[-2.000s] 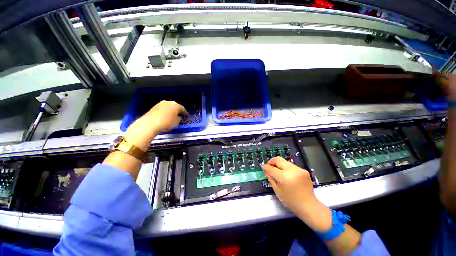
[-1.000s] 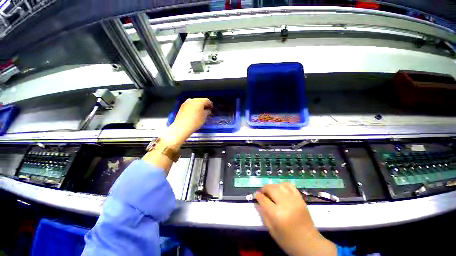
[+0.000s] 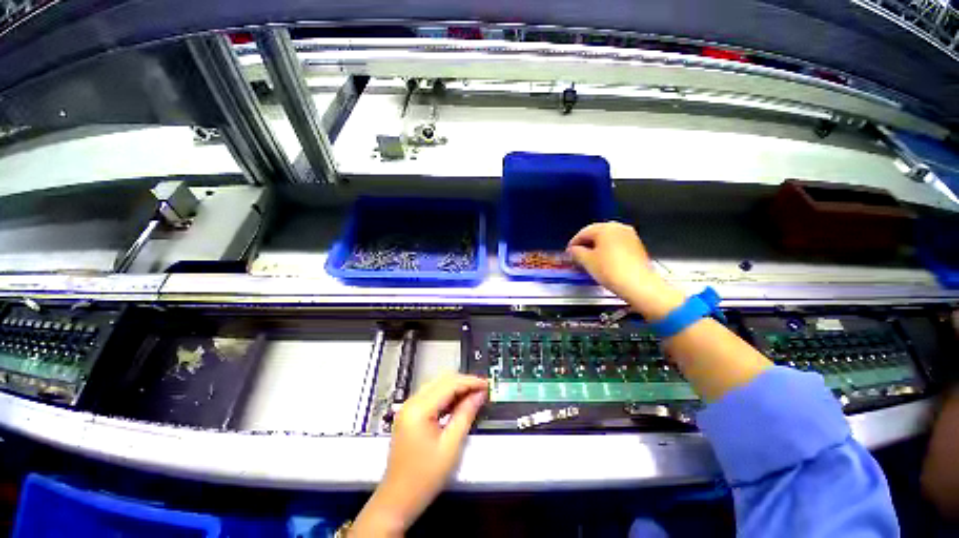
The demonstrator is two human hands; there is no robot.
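Observation:
A green circuit board (image 3: 589, 391) lies in a black carrier (image 3: 478, 342) on the conveyor, with rows of dark and shiny parts. My left hand (image 3: 436, 426) is at the board's left end, thumb and index finger near each other; whether a tiny part is between them cannot be told. My right hand (image 3: 615, 257) is at the front right of the upright blue bin (image 3: 557, 200), fingertips over the orange-red components (image 3: 538, 260). Its fingertips are bent together and any part in them is too small to see. The wide blue bin (image 3: 410, 275) holds grey components.
More boards in carriers lie left (image 3: 47, 352) and right (image 3: 841, 357). A dark plate (image 3: 189, 368) and a roller (image 3: 405, 363) are left of the centre carrier. A brown-red box (image 3: 841, 218) stands at back right. A blurred arm of another person (image 3: 943, 452) shows at the right edge.
My left hand has left the wide bin and come down to the board's left end. My right hand has moved from the board's front edge up to the upright bin. The view has shifted.

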